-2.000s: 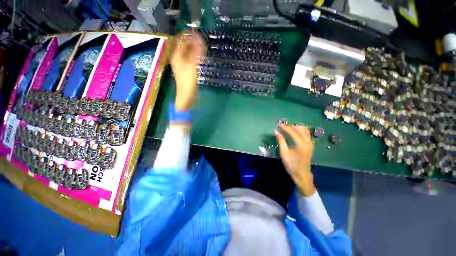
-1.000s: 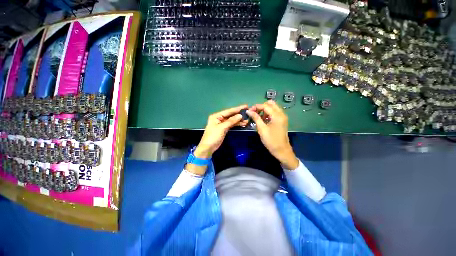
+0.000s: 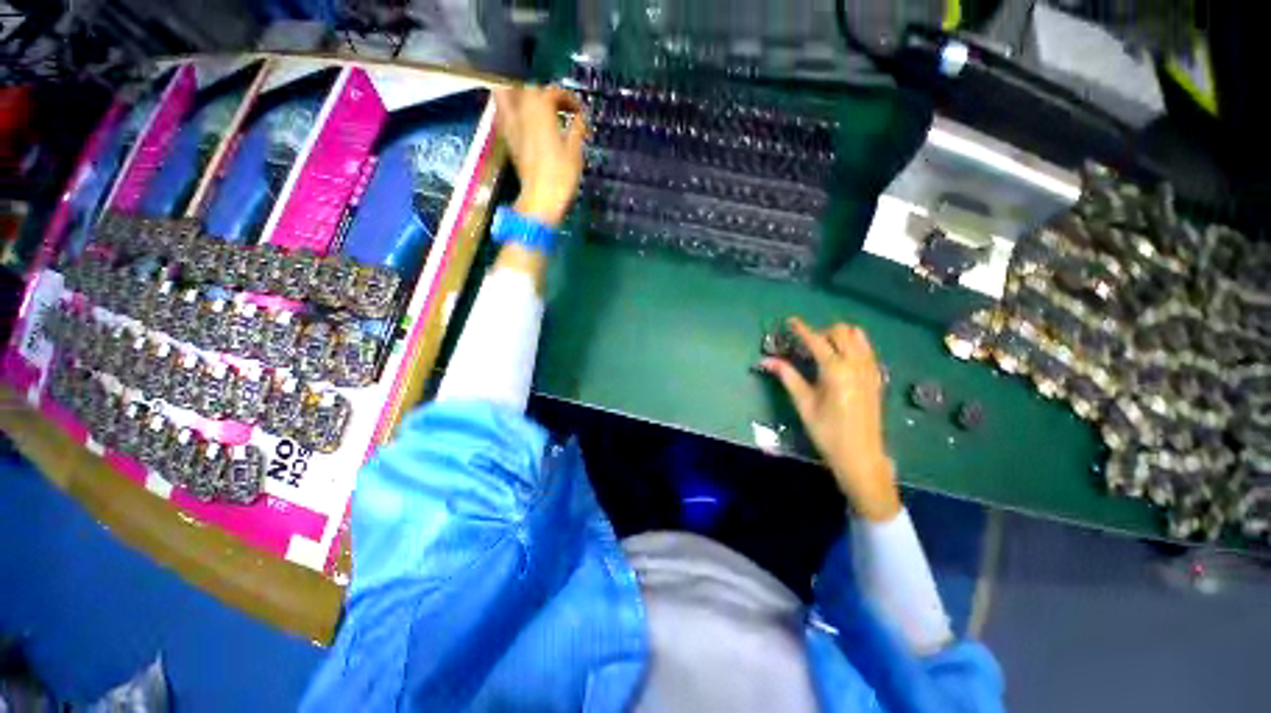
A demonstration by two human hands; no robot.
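Note:
My right hand (image 3: 842, 404) is low over the green mat, thumb and forefinger around a small dark component (image 3: 778, 339). Two more small dark components (image 3: 926, 396) stand to its right. My left hand (image 3: 544, 146), with a blue wristband, is stretched out to the left end of the clear blister tray (image 3: 704, 181), which holds rows of dark parts. Its fingertips are blurred, and whether they hold anything cannot be told.
A pink, blue and white printed carton (image 3: 314, 181) at left bears rows of circuit boards (image 3: 300, 334). The white screw feeder (image 3: 899, 209) stands behind the right hand. Massed silver-gold modules (image 3: 1115, 334) cover the bench right. Small white pieces (image 3: 765, 435) lie at the near edge.
My hands were together at the near bench edge around a small dark part. They have parted: the left reached forward to the tray, the right moved to the component row. The view has shifted.

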